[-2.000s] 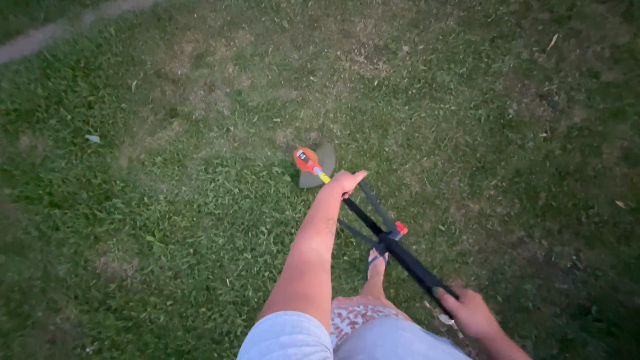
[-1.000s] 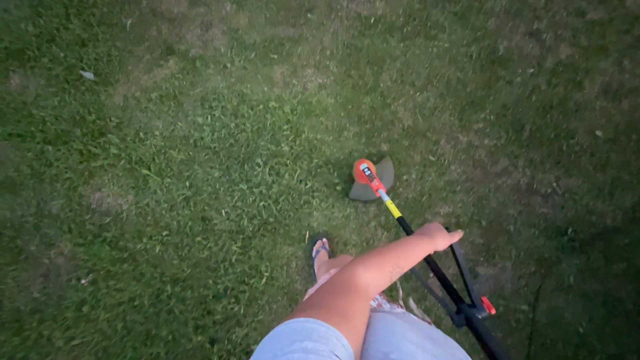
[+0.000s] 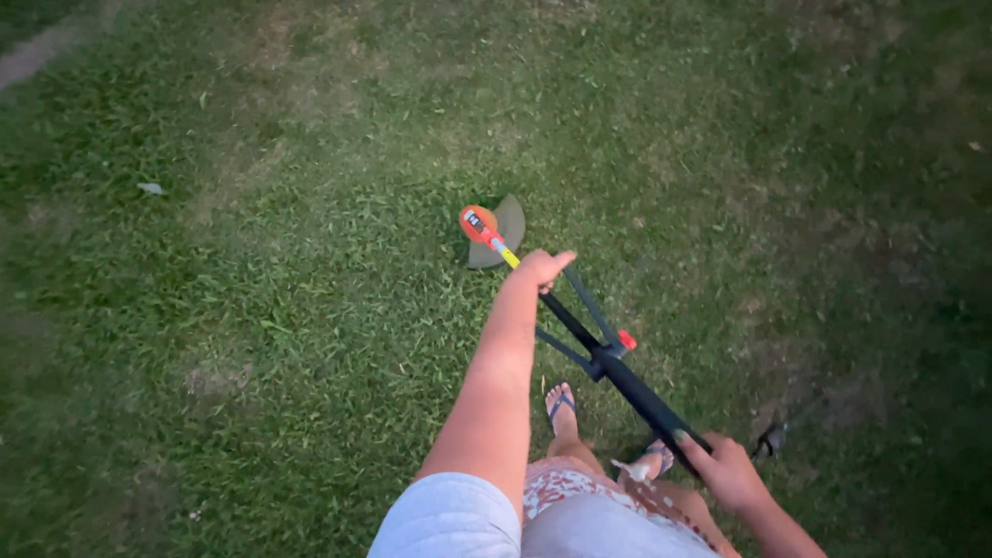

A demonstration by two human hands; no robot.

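Observation:
A string trimmer (image 3: 641, 395) with a black shaft slants across the middle, its orange head (image 3: 478, 224) and grey fan-shaped guard (image 3: 508, 232) over the grass. My left hand (image 3: 545, 269) grips the front loop handle (image 3: 593, 306) near the yellow band on the shaft, thumb pointing right. Lower right, my right hand (image 3: 725, 465) is closed round the rear part of the shaft. A red knob (image 3: 627, 339) sits at the loop handle's clamp. The trimmer's rear end is hidden by my right hand or lies under it.
My feet in flip-flops (image 3: 561, 404) stand on the grass just below the shaft. A dark object, perhaps a cord (image 3: 771, 440), lies right of my right hand. A pale scrap (image 3: 150, 188) lies at the left, and a bare path (image 3: 39, 54) crosses the upper left corner.
Since one second ago the trimmer head and my left hand have swung to the left. My right hand, out of view then, shows again on the rear shaft.

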